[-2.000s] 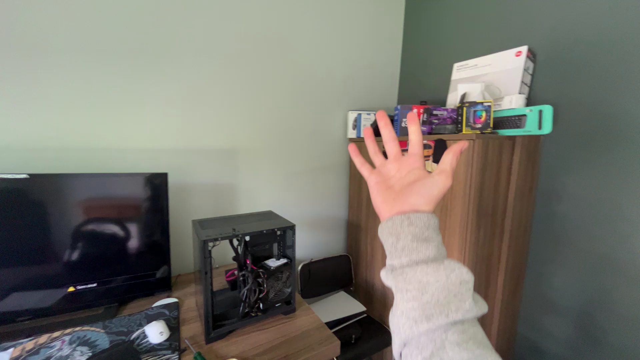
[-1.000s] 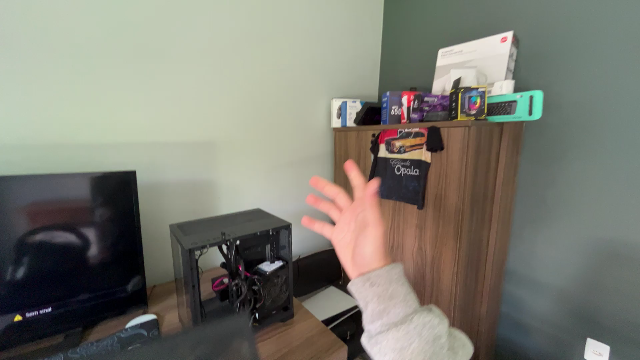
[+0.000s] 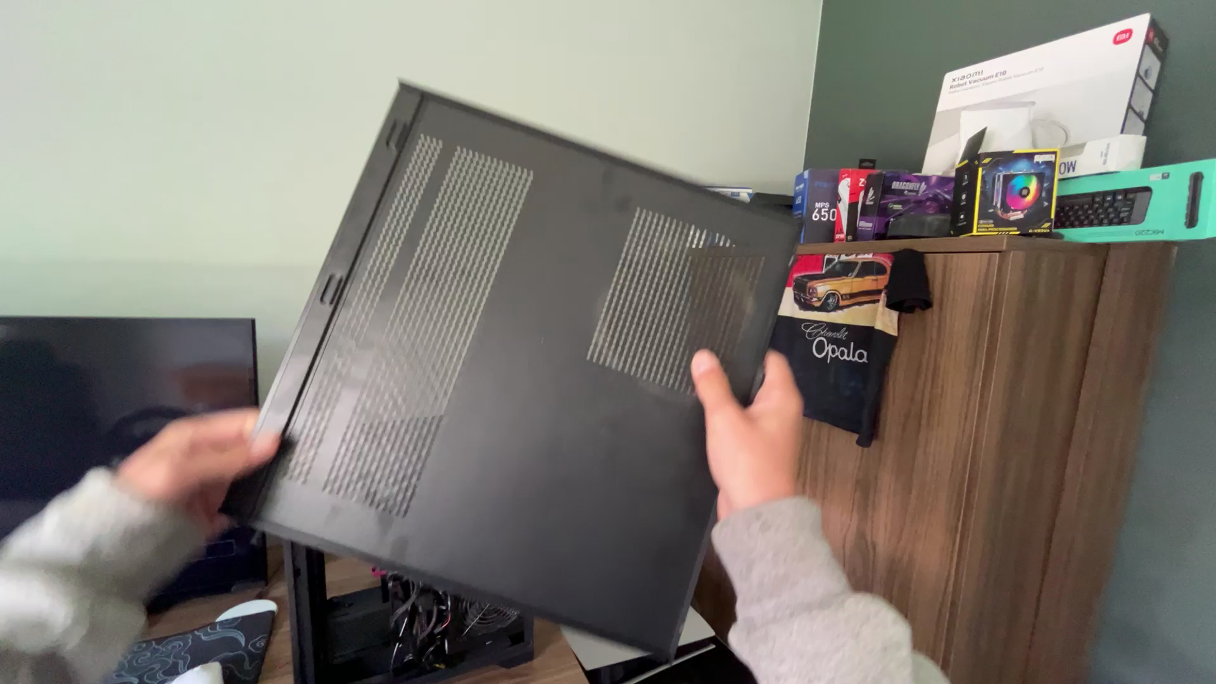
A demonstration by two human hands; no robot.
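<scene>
A black metal computer case side panel (image 3: 560,380) with perforated vent areas hangs tilted in the air between both hands. My left hand (image 3: 199,461) grips its lower left edge. On the right edge, my right hand (image 3: 750,427) holds the panel with the thumb on its face and the other fingers around the edge. Behind and below the panel stands the black computer case (image 3: 309,617), its inner cables (image 3: 418,617) partly in view. The panel hides the upper part of the case.
A monitor (image 3: 123,380) stands at the left, above a patterned mouse pad (image 3: 199,651) on the wooden desk. To the right is a wooden cabinet (image 3: 931,427) with several product boxes (image 3: 1007,195) on top and a printed black T-shirt (image 3: 836,351) hanging on its front.
My right hand, raised with spread fingers before, now grips the panel's edge. My left hand and the whole panel have come into view; only a dark blurred shape showed at the bottom one second ago.
</scene>
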